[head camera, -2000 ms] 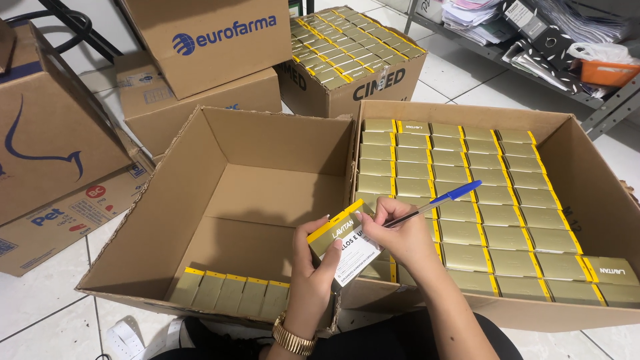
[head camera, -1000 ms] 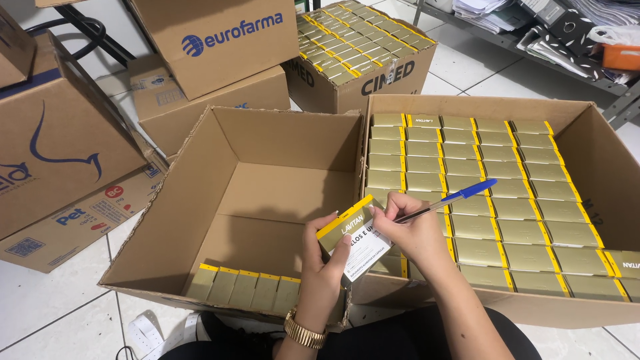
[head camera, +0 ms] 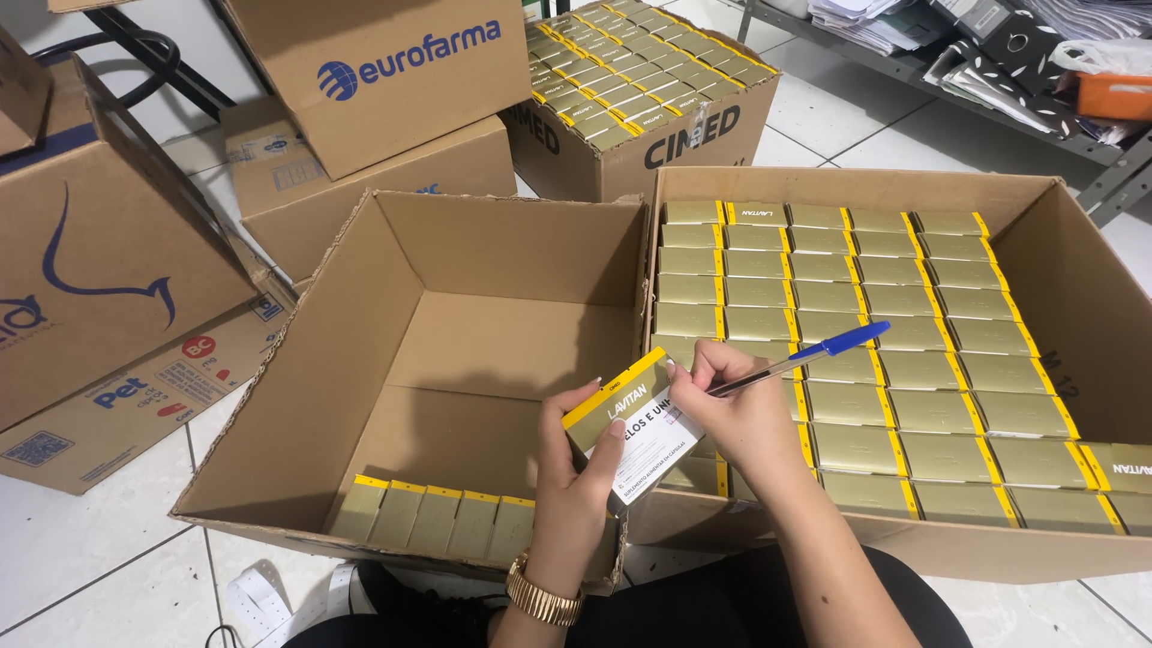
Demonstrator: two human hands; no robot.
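Note:
My left hand, with a gold watch at the wrist, holds a gold, white and yellow Lavitan supplement carton tilted over the near edges of two cardboard boxes. A clear ballpoint pen with a blue cap on its back end is gripped in my right hand; its fingers rest at the carton's upper right edge and hide the pen's tip. Below and left, a row of similar cartons stands along the near wall of the left cardboard box. Many more lie in rows in the right cardboard box.
Behind stands a Cimed box filled with the same cartons. A Eurofarma box and other cardboard boxes are stacked at the left. A metal shelf with papers and binders is at upper right. Paper strips lie on the tiled floor.

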